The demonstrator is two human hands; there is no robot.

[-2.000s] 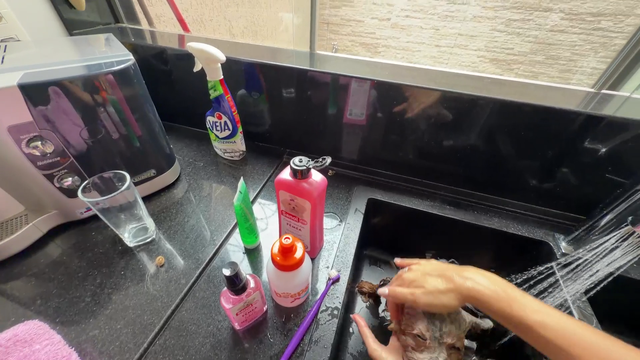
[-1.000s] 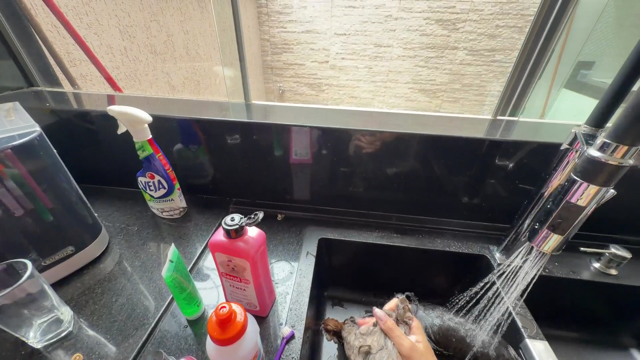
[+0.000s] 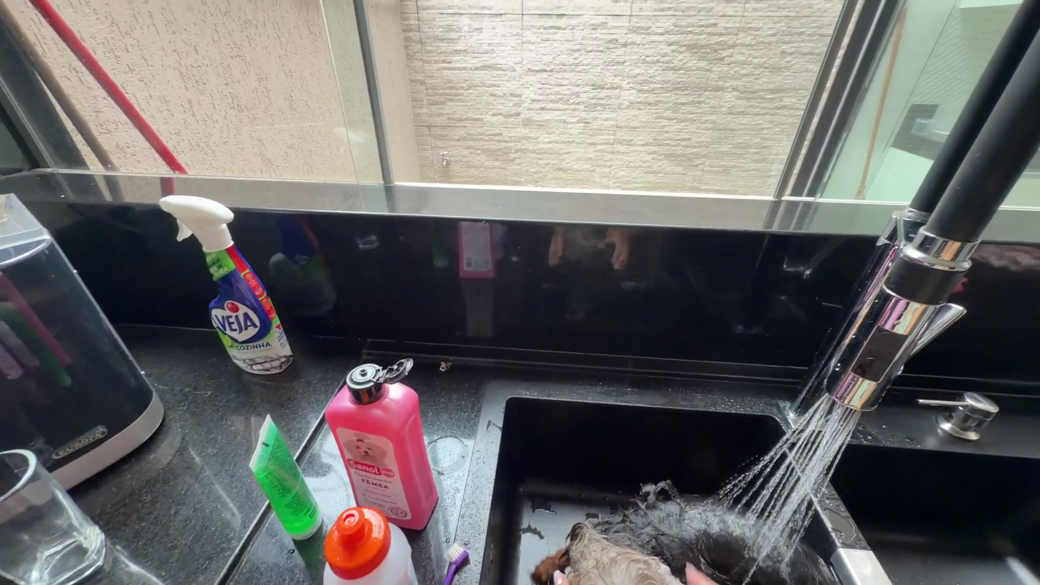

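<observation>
A wet small dog (image 3: pixel 650 536) with dark and light fur is in the black sink (image 3: pixel 497 487), its light head at the bottom edge. Water from the pull-down faucet head (image 3: pixel 873 366) runs over its dark back. Only a fingertip of what seems my left hand (image 3: pixel 561 578) shows at the left of the head. Fingers of what seems my right hand (image 3: pixel 699 575) touch the fur at the right of the head. The rest of both hands is out of frame, so their grip is hidden.
Left of the sink stand a pink shampoo bottle (image 3: pixel 386 455) with its cap up, a green tube (image 3: pixel 284 479), an orange-capped bottle (image 3: pixel 357 543) and a purple toothbrush (image 3: pixel 457 564). Farther left are a spray bottle (image 3: pixel 248 309), a glass (image 3: pixel 41 520) and an appliance (image 3: pixel 65 349). A soap dispenser (image 3: pixel 967 416) stands right.
Two seconds ago a hand lay over the dog; one second ago a hand was at its head. Now only fingers show at the bottom edge. The view has swung right and up.
</observation>
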